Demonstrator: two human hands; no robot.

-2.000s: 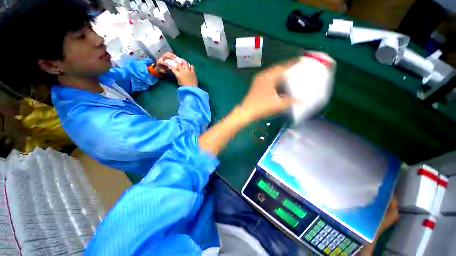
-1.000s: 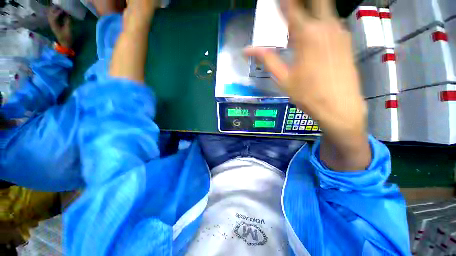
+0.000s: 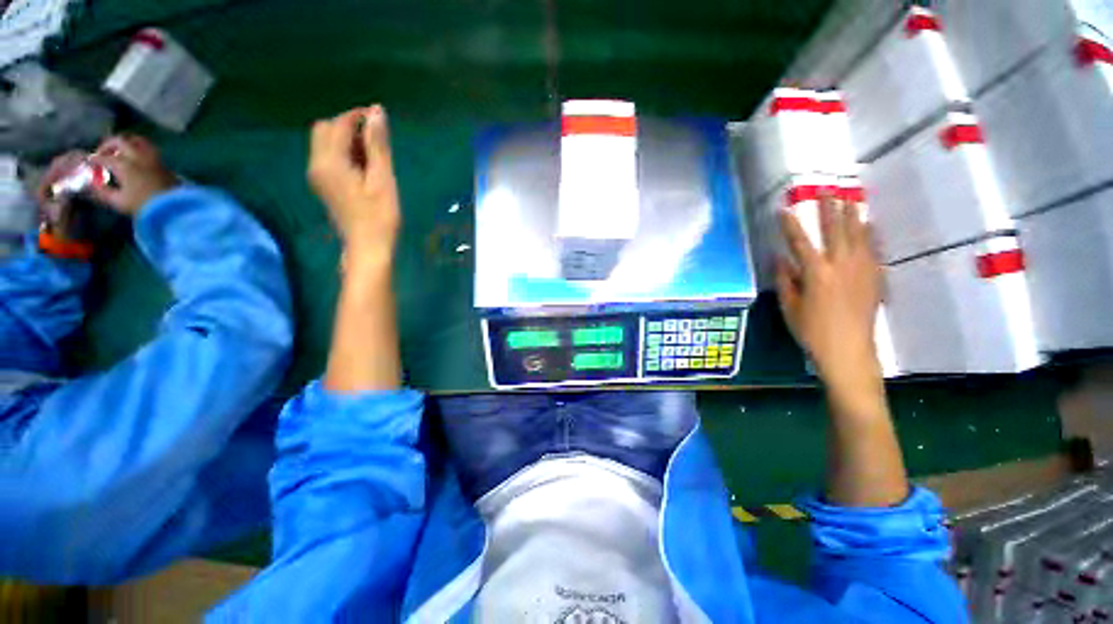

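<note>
A closed white box with a red band (image 3: 598, 171) lies on the steel pan of the counting scale (image 3: 513, 256), whose green digits are lit. My left hand (image 3: 356, 180) is raised left of the scale, loosely curled, with nothing visible in it. My right hand (image 3: 832, 274) is on another white box (image 3: 806, 219) at the near left corner of the stack. Its fingers lie over the top by the red band and its thumb is at the left side. The hand hides much of this box.
Rows of stacked finished boxes (image 3: 940, 299) stand right of the scale. At left, a co-worker's hands (image 3: 122, 177) hold a small white and red item. A white box (image 3: 159, 83) stands beyond those hands. Small white scraps lie on the green bench (image 3: 427, 299) left of the scale.
My right hand has moved from over the scale to the stack, where a box now sits under it. My left hand is now beside the scale. The box on the pan shows fully.
</note>
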